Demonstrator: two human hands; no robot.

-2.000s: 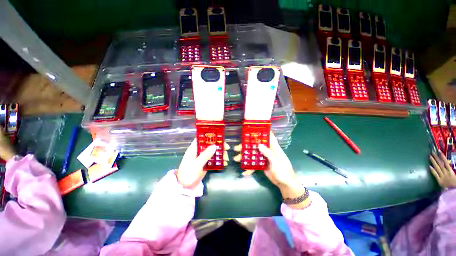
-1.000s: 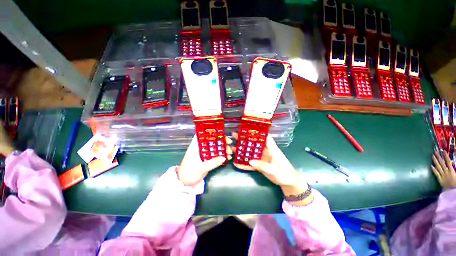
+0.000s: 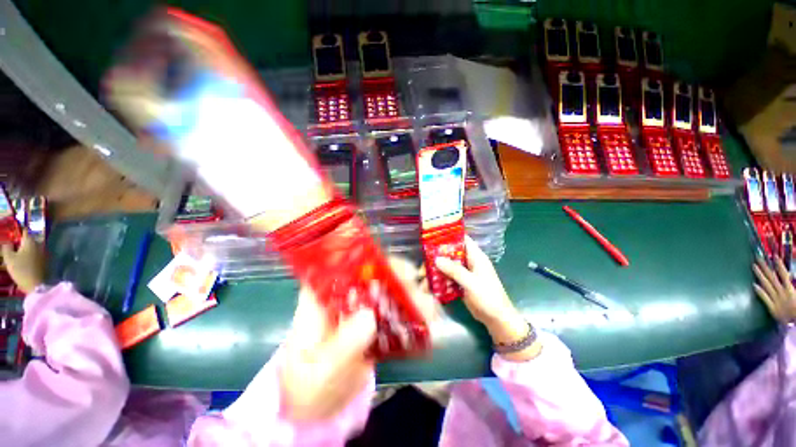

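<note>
My left hand (image 3: 327,362) holds an open red flip phone (image 3: 336,253) raised close to the camera. That phone looks large, tilted and blurred, its upper half glowing white. My right hand (image 3: 480,284) holds a second open flip phone (image 3: 443,201) lower down, nearly upright, with its main display lit and my thumb on the keypad. Behind them is a stack of clear blister trays (image 3: 436,87). Dark-faced phones (image 3: 400,161) lie in the tray pockets, partly hidden by the raised phone. Two open phones (image 3: 380,79) stand at the tray's back.
Rows of open phones (image 3: 618,144) stand at the back right. A red pen (image 3: 596,236) and dark pen (image 3: 567,285) lie on the green mat (image 3: 681,279). Blue pen (image 3: 137,271) and orange-white cards (image 3: 183,278) lie left. Other people's hands show left (image 3: 24,260) and right (image 3: 775,291).
My left hand has raised its phone up towards the camera and tilted it left. The right-hand phone has turned more upright, apart from the other. The person's hand at left has moved into view.
</note>
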